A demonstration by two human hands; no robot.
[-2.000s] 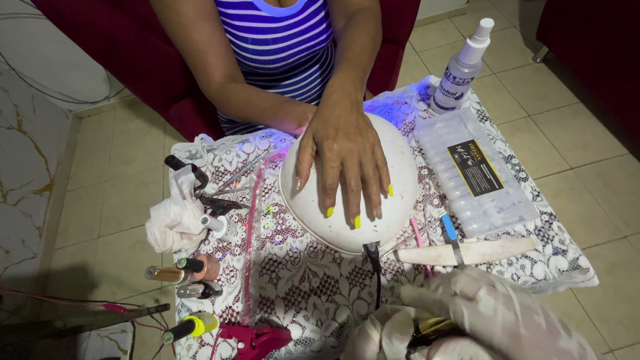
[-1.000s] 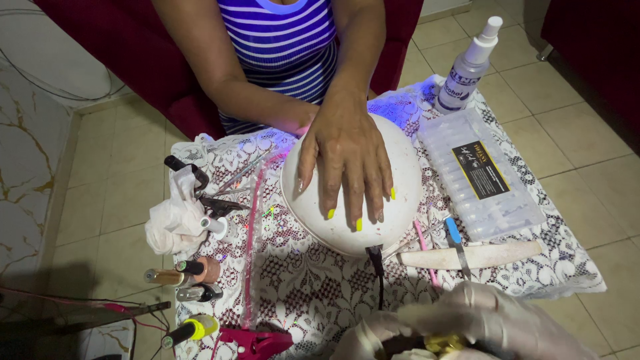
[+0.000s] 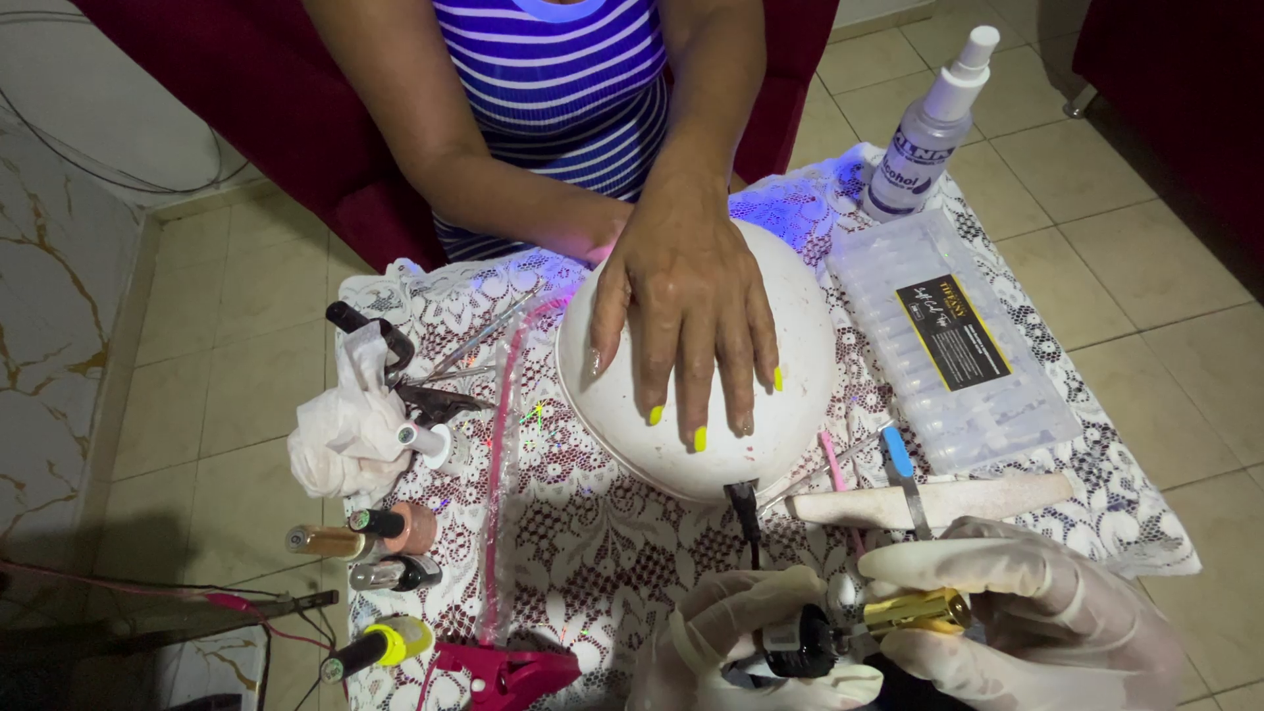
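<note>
My gloved left hand [image 3: 755,642] holds a small dark nail polish bottle [image 3: 802,640] on its side at the bottom of the view. Its gold cap [image 3: 918,612] is between the fingers of my gloved right hand [image 3: 1017,612], just right of the bottle's neck. Beyond them stands a white domed nail lamp [image 3: 790,434]. Another person's hand [image 3: 691,286] rests palm down on top, with yellow polish on some nails; the person's other hand is mostly hidden behind the lamp, where purple light shows. A white nail file [image 3: 948,500] lies above my right hand.
On the lace tablecloth [image 3: 612,553] are a clear tip box [image 3: 973,346], an alcohol spray bottle [image 3: 918,133], a blue-handled tool [image 3: 897,452], crumpled tissue [image 3: 346,434], several polish bottles, including a yellow one [image 3: 403,640], and a pink clip [image 3: 509,676]. A black cable [image 3: 750,523] leaves the lamp.
My gloved hands have come further into view, and the dark bottle and gold cap now show clearly between them. The other person's hand stays on the lamp.
</note>
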